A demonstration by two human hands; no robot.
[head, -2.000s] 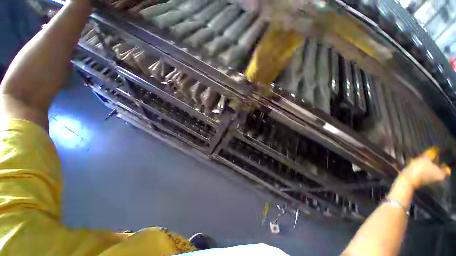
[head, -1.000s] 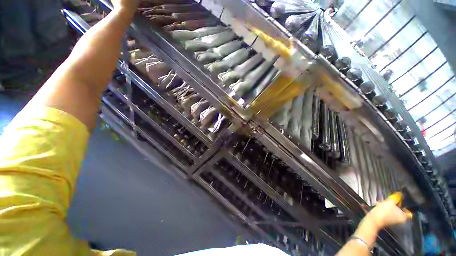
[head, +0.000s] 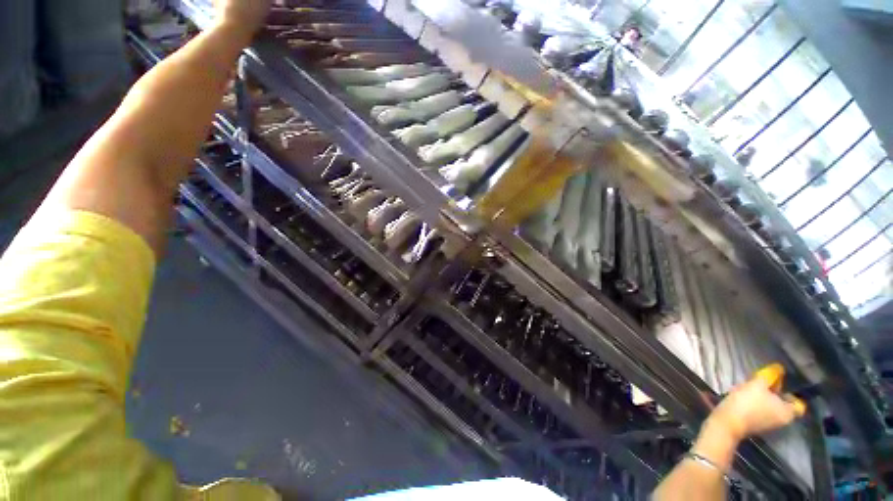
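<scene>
The large metal rack trolley (head: 367, 347) runs diagonally in front of me, with several tiers. Grey-green pieces (head: 426, 113) lie side by side in its upper tier, with dark pieces (head: 632, 259) and pale pieces (head: 690, 342) farther right. Pinched pale-brown pieces (head: 377, 210) show in the tier below. My left hand (head: 245, 8) is at the rack's far upper-left end, cut off by the top edge; its fingers are not visible. My right hand (head: 754, 404) is at the rack's right end, with yellow-orange covers on fingertips; its grip on the rail is unclear.
The dark-grey floor (head: 284, 391) lies below and left of the rack. A bright barred panel or window (head: 774, 117) stands beyond it at the upper right. A row of rounded dark shapes lines the rack's far top edge. Small yellowish marks show on the floor.
Since two seconds ago the rack appears steeper in view, my left arm reaches farther right, and my right hand sits lower. Since one second ago only slight shifts show.
</scene>
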